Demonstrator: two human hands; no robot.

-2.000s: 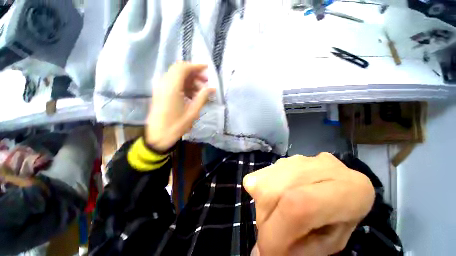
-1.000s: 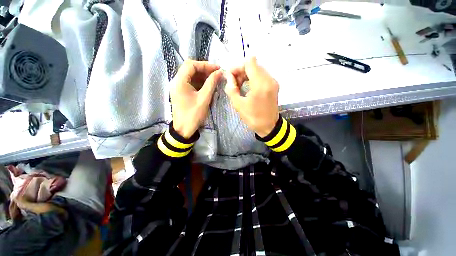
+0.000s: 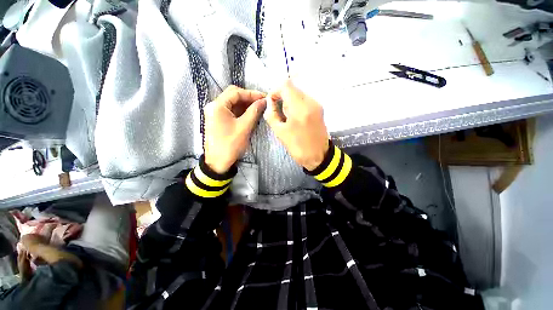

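The light grey textured garment (image 3: 145,115) lies over the table's front edge, with black-and-white speckled seams running down it. Its lower hem (image 3: 148,178) hangs below the edge. My left hand (image 3: 229,124) and my right hand (image 3: 298,124) are over the garment, fingertips pinched close together and nearly touching. What is between the fingertips is too small to tell; no thread or needle can be made out. A small smooth pale patch (image 3: 245,181) shows at the hem just below my left wrist.
Black thread snips (image 3: 418,75) and a tan-handled tool (image 3: 482,57) lie on the white table (image 3: 364,97) at right. A machine part (image 3: 356,27) stands behind. A grey motor housing (image 3: 30,94) and dark scissors (image 3: 39,162) are at left. A seated person (image 3: 54,266) holds pink cloth.
My right hand has come up from the near foreground to meet my left hand at the garment. Over the last second both hands stay pinched together; the view has shifted slightly.
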